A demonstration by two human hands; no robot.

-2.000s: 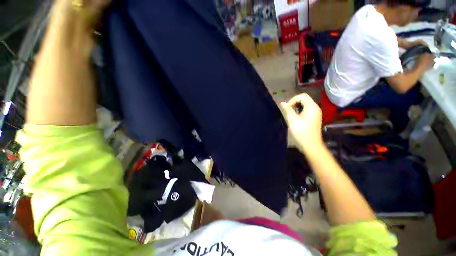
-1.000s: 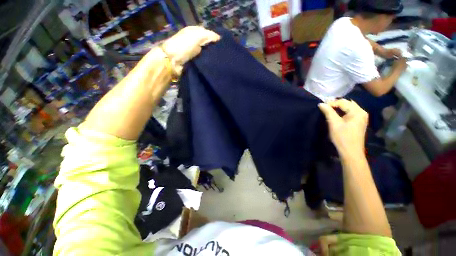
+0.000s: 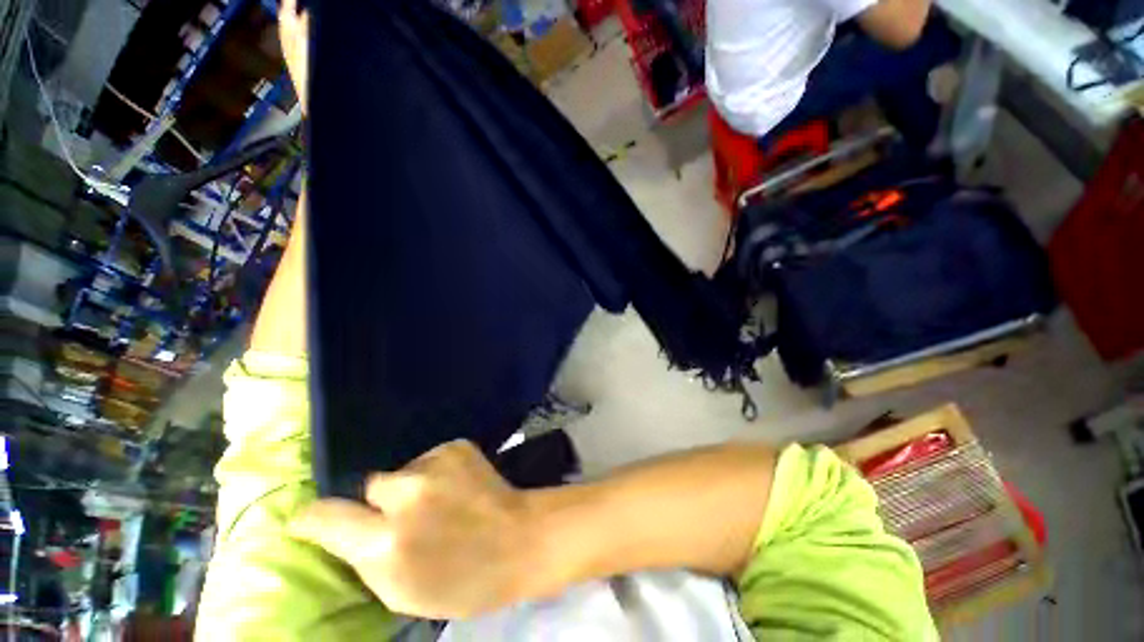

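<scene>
A dark navy bundle of cut pieces (image 3: pixel 439 238) hangs in front of me, with a stringy, ragged end at its lower right. My left hand (image 3: pixel 294 50) is at the top left, mostly hidden behind the cloth and partly cut off by the upper edge; it is at the cloth's upper corner. My right hand (image 3: pixel 439 533) is low in front of my body, its fingers closed at the cloth's lower left corner. The left side of the cloth runs straight between the two hands.
A person in a white shirt (image 3: pixel 768 57) sits at the upper right by a white table (image 3: pixel 1035 75). A metal-framed cart (image 3: pixel 935 349) holds dark cloth at the right. A wooden-topped red stool (image 3: pixel 941 502) stands at the lower right. Blurred shelving (image 3: pixel 188 88) is at the left.
My right hand has moved from the right side down and left across my body to the cloth's lower left corner. My left hand has moved up and left. The view has shifted, and the stool now shows.
</scene>
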